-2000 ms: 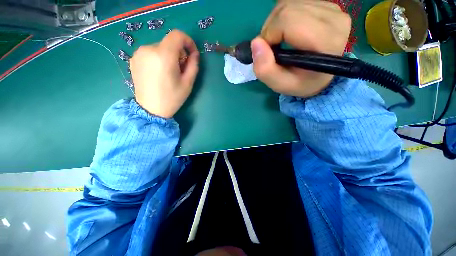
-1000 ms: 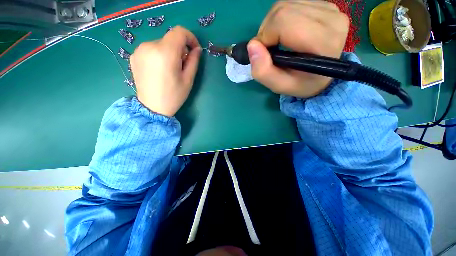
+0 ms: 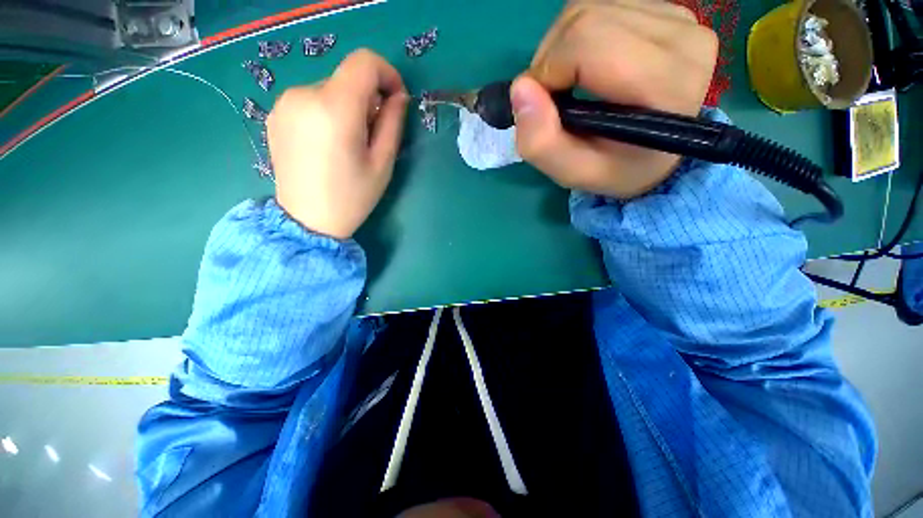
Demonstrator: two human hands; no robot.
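My right hand (image 3: 619,101) holds the soldering iron (image 3: 648,125) by its black handle, tip pointing left. The tip is at a small speckled circuit board piece (image 3: 429,113) on the green mat. My left hand (image 3: 334,142) is closed just left of that piece, fingertips pinching the thin solder wire (image 3: 211,87), whose pale strand curves over the mat at the left and shows again at the fingertips. Whether tip and wire touch is too small to tell. The white pad (image 3: 484,141) lies under and beside the front of the iron.
More circuit board pieces (image 3: 319,45) lie beyond and left of my left hand. Red lead wires (image 3: 721,46) lie beyond my right hand. A yellow pot (image 3: 774,56) with whitish lumps and a yellow-centred square box (image 3: 871,136) stand at right, near black cords. A metal bracket (image 3: 162,25) is upper left.
The circuit board piece at the iron's tip has turned and now points more toward me. The iron and my right hand have shifted slightly. My left hand stays nearly in place.
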